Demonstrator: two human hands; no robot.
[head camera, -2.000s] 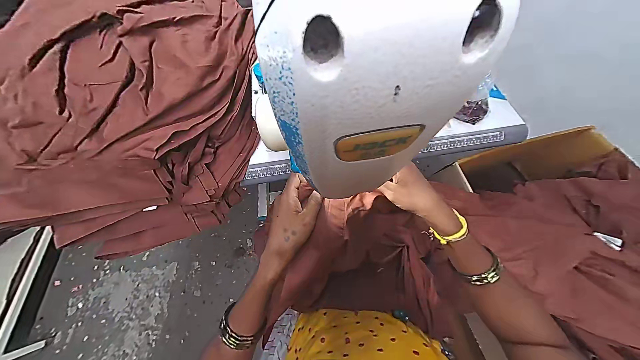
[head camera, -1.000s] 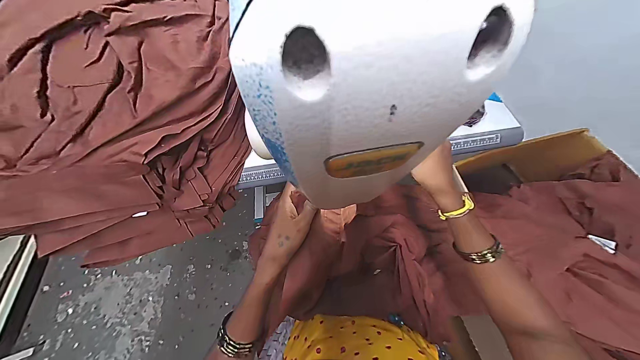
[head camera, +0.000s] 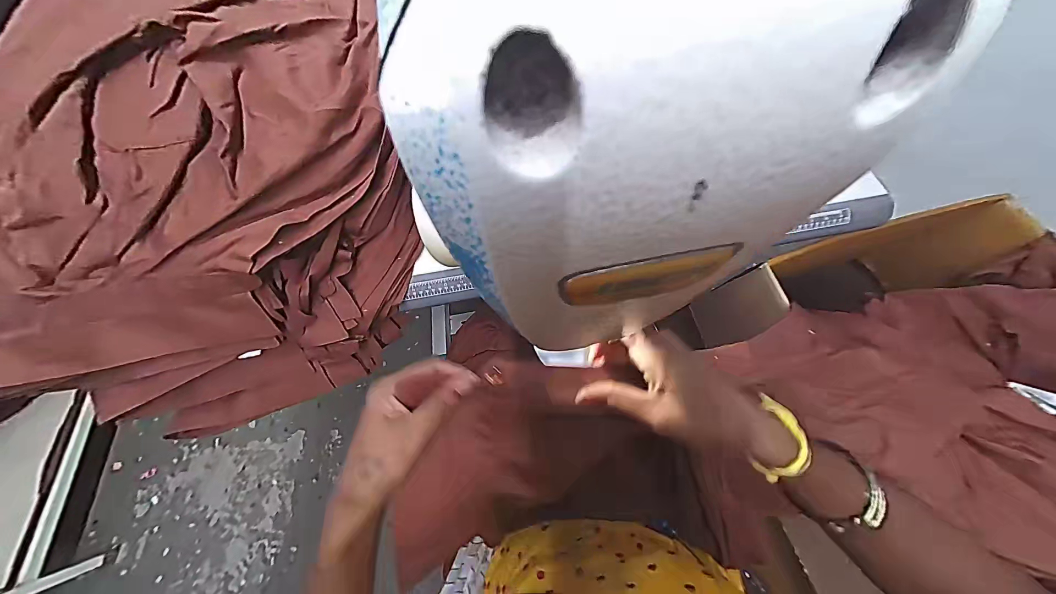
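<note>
The white and blue head of a Jack sewing machine (head camera: 660, 165) fills the upper middle and hides the needle area. Below it, brown fabric (head camera: 569, 445) hangs over my lap. My left hand (head camera: 412, 412) is at the left edge of this cloth, thumb and fingertips close together; blur hides whether they pinch it. My right hand (head camera: 652, 379), blurred too, is just under the machine head with thumb and fingers apart, above the cloth, and nothing shows between them.
A large pile of brown fabric (head camera: 190, 190) lies at the left. More brown cloth (head camera: 891, 412) spreads at the right, beside a cardboard box (head camera: 916, 243). The machine bed's ruler-marked edge (head camera: 441, 287) shows behind the head. The speckled grey floor (head camera: 223, 487) is lower left.
Both hands have come out from beside the machine head toward my body, my left hand also moving left. The right hand's fingers now show apart. The view has moved closer to the machine.
</note>
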